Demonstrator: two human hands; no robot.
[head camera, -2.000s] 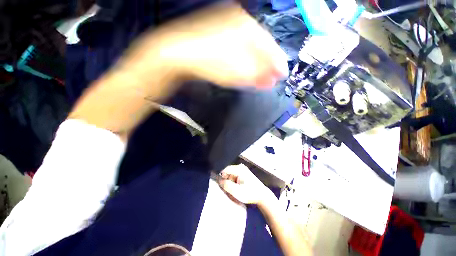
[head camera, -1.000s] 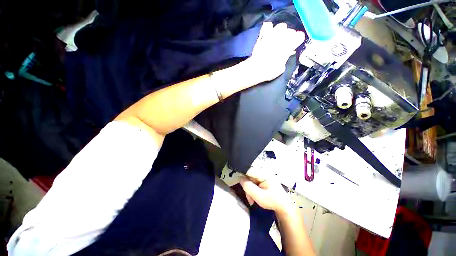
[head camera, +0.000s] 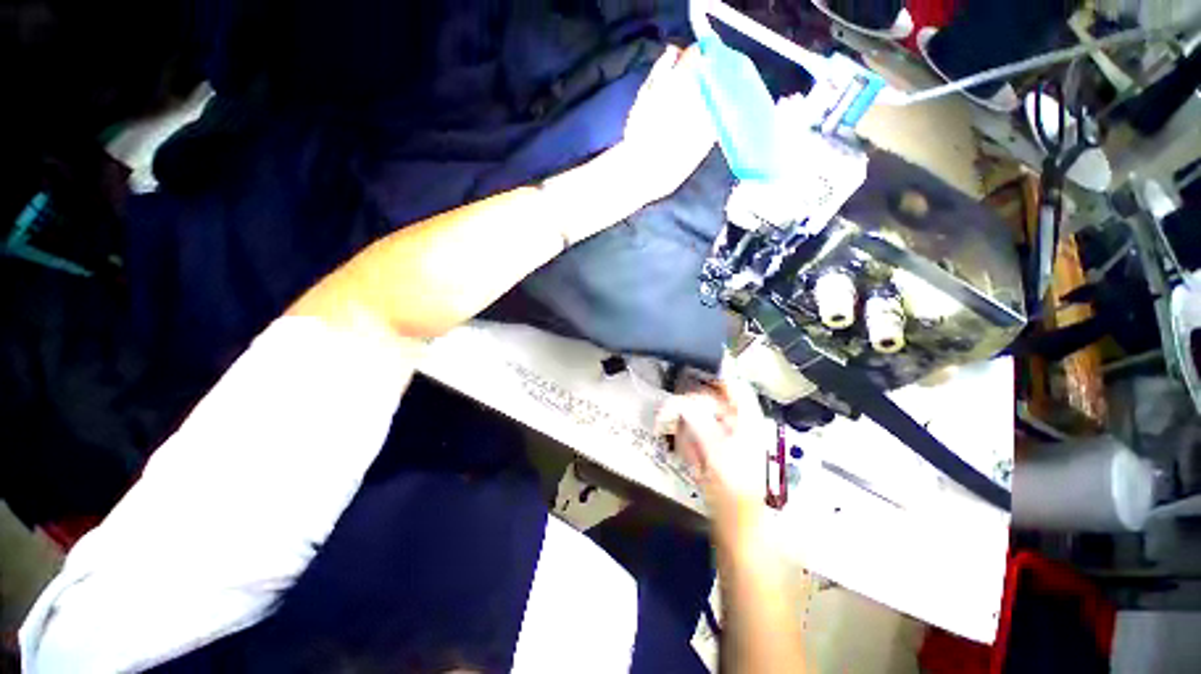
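Note:
A dark navy garment piece (head camera: 632, 283), blue-grey where lit, lies on the white table (head camera: 560, 395) and runs to the needle area (head camera: 724, 270) of the sewing machine (head camera: 922, 217). My left hand (head camera: 669, 116) is on the cloth beyond the needle area, partly hidden behind the bright blue piece; its fingertips do not show clearly. My right hand (head camera: 711, 419) is at the cloth's near edge, just below the needle area, fingers bent. Its grip is unclear. A long black strip (head camera: 909, 428) runs diagonally from the machine across the table.
Red snips (head camera: 777, 471) and a thin grey tool (head camera: 863, 485) lie right of my right hand. The bright blue piece (head camera: 738, 112) stands over the machine head. Dark cloth (head camera: 264, 250) is heaped at left. Shears (head camera: 1050, 198), a white cylinder (head camera: 1080, 482) and a red basket (head camera: 1040, 579) are at right.
The view has shifted, with the machine now further left and lower. My right hand has moved up towards the needle area. The cloth's near end has moved up too, uncovering the table's printed scale.

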